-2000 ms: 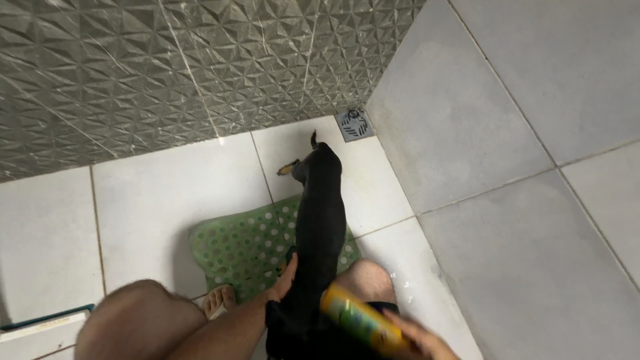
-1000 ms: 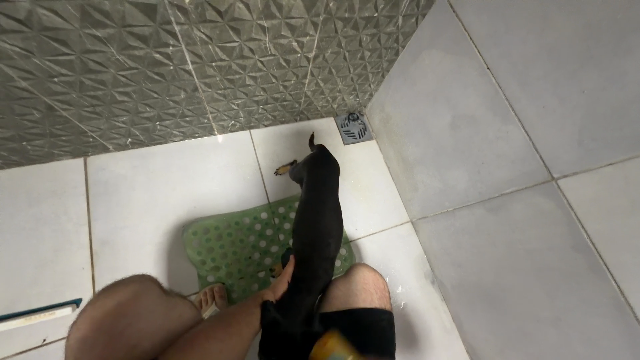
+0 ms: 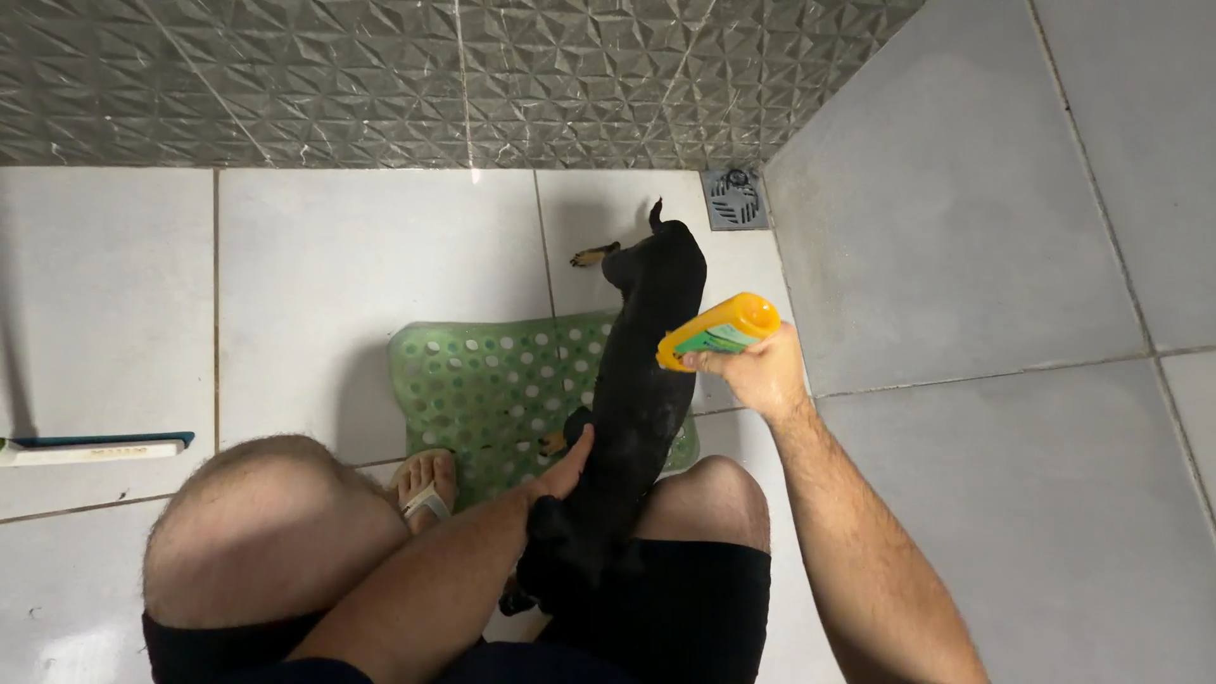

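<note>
A black dog with tan paws [image 3: 655, 313] stands between my knees, its head low by my lap and its tail toward the textured wall. My left hand [image 3: 565, 467] lies against the dog's side near the shoulder; the rest of that hand is hidden by the dog. In my right hand [image 3: 760, 370] is a yellow-orange plastic bottle [image 3: 722, 329] with a green label, tilted with its base up to the right and its other end down over the dog's back. Under the dog is a green non-slip bath mat [image 3: 475, 380] with round holes.
A square metal floor drain [image 3: 735, 200] sits in the corner, between the textured grey tile wall [image 3: 361, 85] and the smooth grey wall [image 3: 950, 209]. At the left, a white and teal object [image 3: 104, 448] lies on the white tile floor. My foot in a flip-flop [image 3: 425, 484] rests at the mat's edge.
My right hand and the bottle have come up from low in the view to above the dog's back. My left hand stays at the dog's side.
</note>
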